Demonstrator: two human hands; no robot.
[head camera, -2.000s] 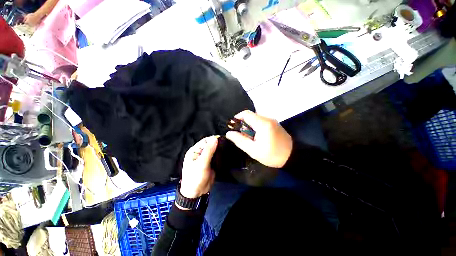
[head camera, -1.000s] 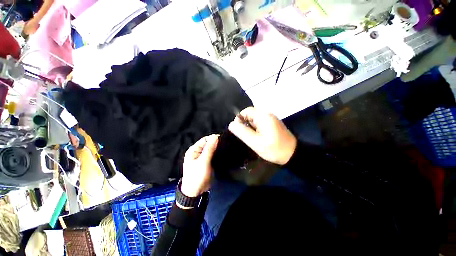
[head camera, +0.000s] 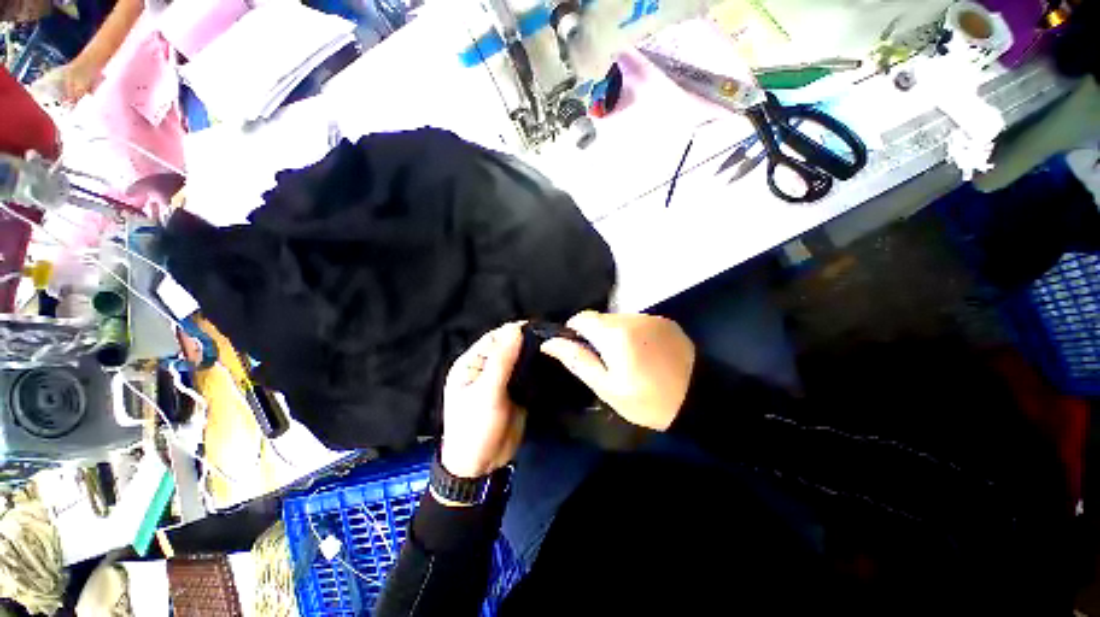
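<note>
A large black garment (head camera: 398, 259) lies bunched on the white sewing table (head camera: 657, 259) and hangs over its front edge. My left hand (head camera: 483, 398), with a dark watch on the wrist, pinches the garment's edge between thumb and fingers. My right hand (head camera: 633, 365) is close beside it and grips the same edge with thumb and fingers. Whether a small tool is still inside my right hand cannot be seen. The cloth below both hands merges with my black clothing.
Black-handled shears (head camera: 802, 151) lie on the table at the right. The sewing machine's metal parts (head camera: 543, 90) stand at the back. A blue crate (head camera: 350, 530) is below the table edge, and another crate (head camera: 1068, 313) is at the far right. Another person's arm (head camera: 103, 54) shows top left.
My right hand has lowered and turned, coming closer to my left hand. The small dark tool seen in its fingers earlier no longer shows. My left hand has barely moved.
</note>
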